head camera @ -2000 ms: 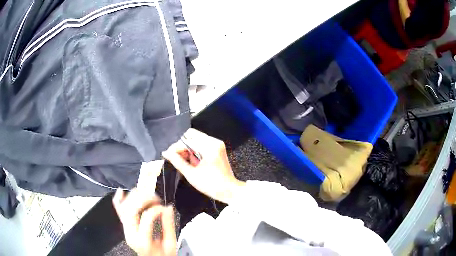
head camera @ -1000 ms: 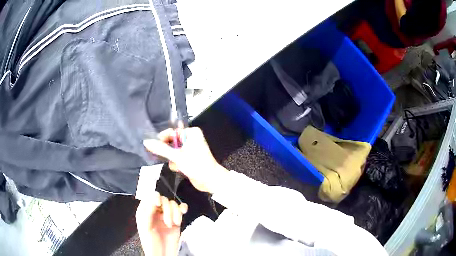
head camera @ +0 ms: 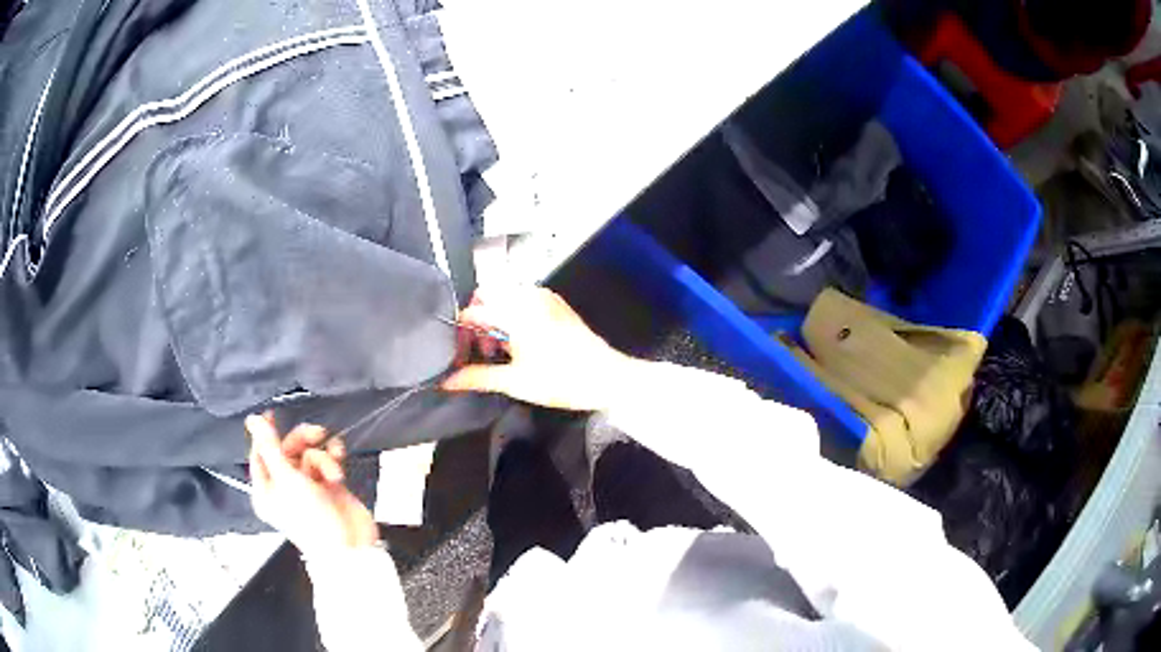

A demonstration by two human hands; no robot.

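Note:
The dark jacket [head camera: 89, 280] with white seam lines lies spread at the left. A rounded dark panel [head camera: 293, 287] on it stretches towards my right hand. My right hand [head camera: 535, 350] is at the panel's right end, closed on a small red and dark tool [head camera: 484, 341], perhaps thread snips, partly hidden by the fingers. My left hand [head camera: 306, 478] is at the jacket's near edge, fingers curled on a fine thread [head camera: 382, 410] that runs up towards my right hand. No needle can be made out clearly. A white tag [head camera: 404, 484] hangs at the near edge between the hands.
The white table [head camera: 637, 102] has its edge running diagonally to the right of the jacket. Beyond it stands a blue bin [head camera: 764, 369] with dark pieces and a tan garment [head camera: 904, 382]. Black plastic bags [head camera: 1019, 395], a red item [head camera: 999, 83] and a grey metal rim [head camera: 1108, 510] are farther right.
My left hand has moved left and up to the jacket's edge. My right hand has shifted slightly right. The panel is now spread flatter towards it, and the white tag hangs uncovered.

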